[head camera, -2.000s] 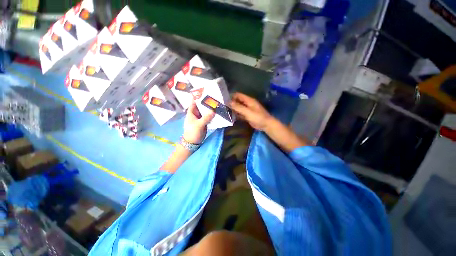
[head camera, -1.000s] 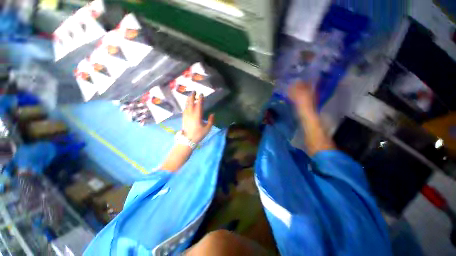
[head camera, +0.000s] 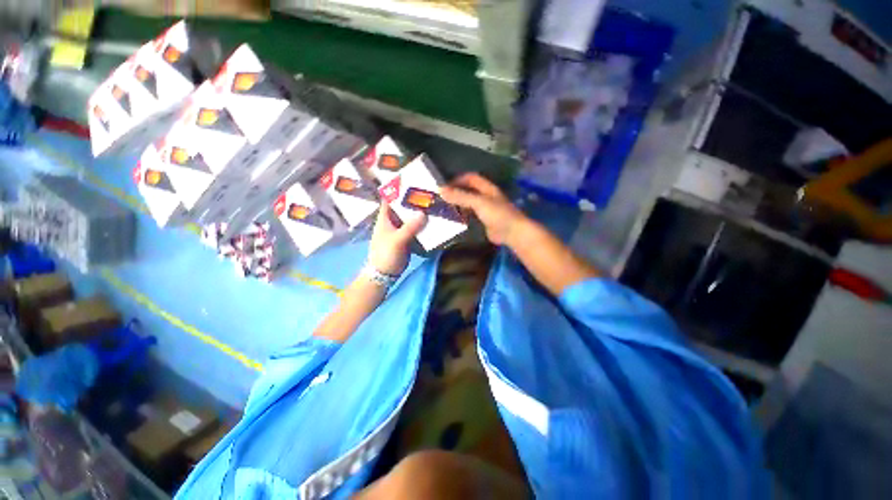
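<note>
A white retail box (head camera: 424, 202) with a red corner and a dark device picture is held in front of my body. My left hand (head camera: 393, 244) grips its lower left side, thumb on the front. My right hand (head camera: 481, 207) touches its right side with the fingertips; the fingers' far side is hidden. A short row of like boxes (head camera: 346, 190) stands just beyond it. A larger stack of boxes (head camera: 210, 122) in tiers stands to the left, pictures facing out.
A blue bin (head camera: 575, 112) with whitish scrap is at the upper right. A dark conveyor (head camera: 722, 278) with a metal edge is at right, below a yellow-orange bracket (head camera: 849, 186). Brown cartons (head camera: 171, 425) lie at lower left. A red and white box pile (head camera: 245, 249) is beyond the stack.
One second ago both hands were empty, my right hand out near the blue bin and my left by the row. Now both are together at a box.
</note>
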